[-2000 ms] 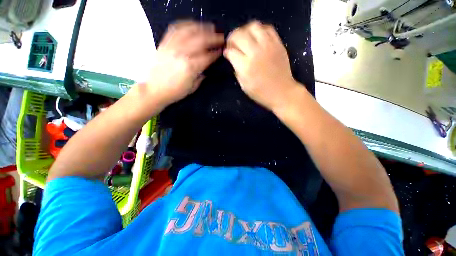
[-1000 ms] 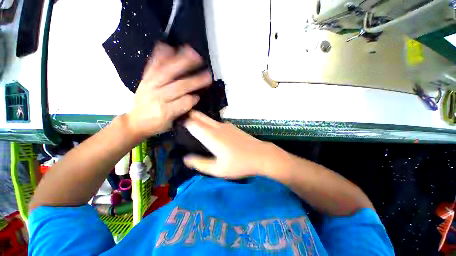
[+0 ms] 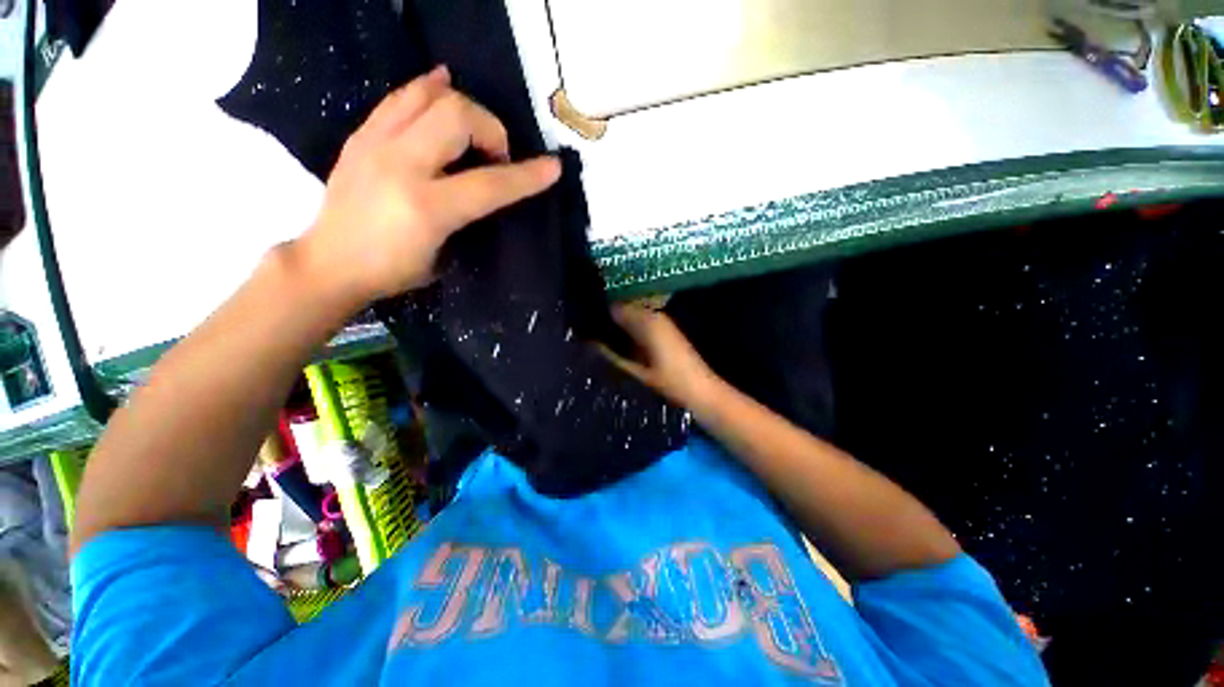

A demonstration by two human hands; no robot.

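A black garment piece (image 3: 537,342) with white speckles lies over the table's front edge and hangs down onto my lap. Its upper part runs up across the white table. My left hand (image 3: 410,188) is on the cloth near the table's edge, index finger reaching to the cloth's right border and thumb and fingers bent over it. My right hand (image 3: 654,352) is below the table edge, at the right side of the hanging cloth, partly hidden by it; its grip cannot be made out.
The white table (image 3: 725,148) has a green front edge. Purple-handled snips (image 3: 1107,61) and a yellow-green ring (image 3: 1192,81) lie at upper right. A lime green basket (image 3: 365,470) with mixed items stands below left. More black cloth (image 3: 1020,403) hangs at right.
The view has shifted, and the machine head has left it. My left hand now rests on the cloth. My right hand has moved from over the cloth to below the table edge. The cloth now covers my lap.
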